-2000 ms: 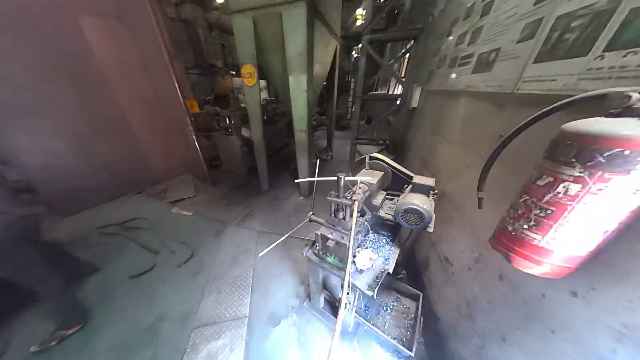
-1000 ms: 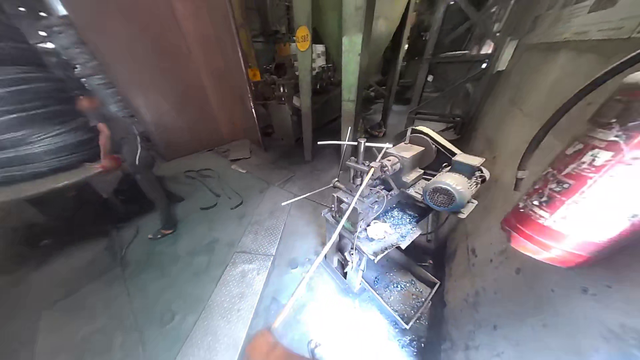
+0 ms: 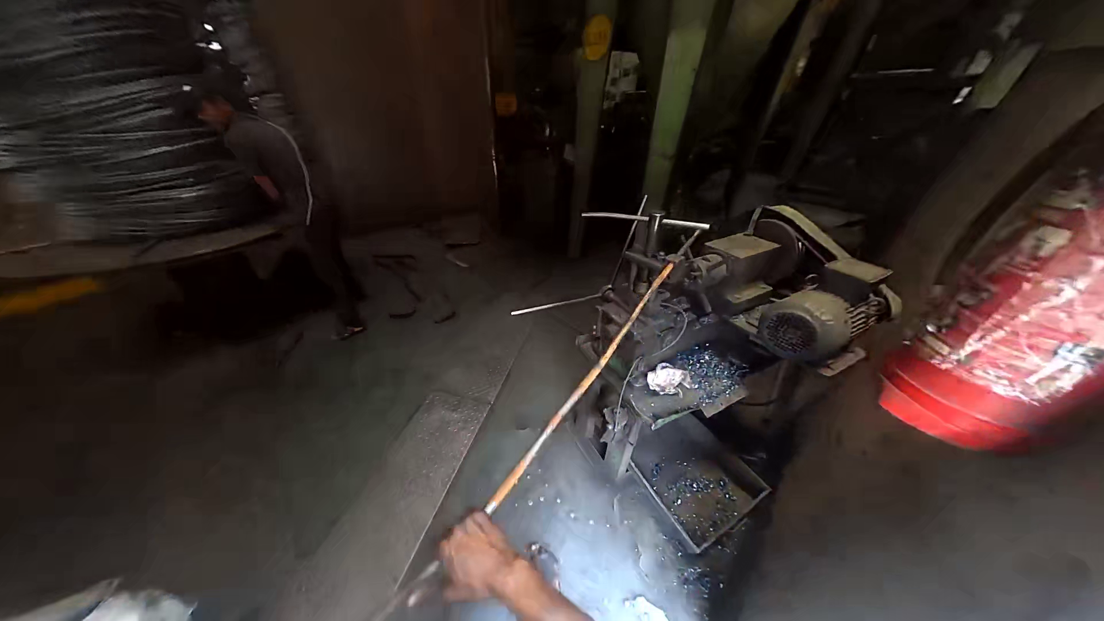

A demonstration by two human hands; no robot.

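My one visible hand, likely the right since its forearm comes in from the lower right, is my right hand [image 3: 479, 556], closed around a long metal rod [image 3: 578, 392] with rusty patches. From the fist the rod slopes up to the right, its far end at the head of a small machine [image 3: 655, 267] with thin bar handles. An electric motor [image 3: 798, 326] with a belt drive sits on that machine's right side. Dark metal chips and a crumpled pale scrap [image 3: 667, 379] lie on its upper tray. My left hand is not in view.
A chip tray [image 3: 703, 496] stands low beneath the machine. A red fire extinguisher [image 3: 992, 379] hangs at the right. At left, a co-worker [image 3: 280, 172] leans by a large wire coil [image 3: 103, 129]. A metal floor plate [image 3: 431, 457] and green posts [image 3: 677, 95] are also in view.
My right hand on the rod has come further into view from the bottom edge. The view has swung right-to-left, bringing in the co-worker and coil, absent two seconds ago.
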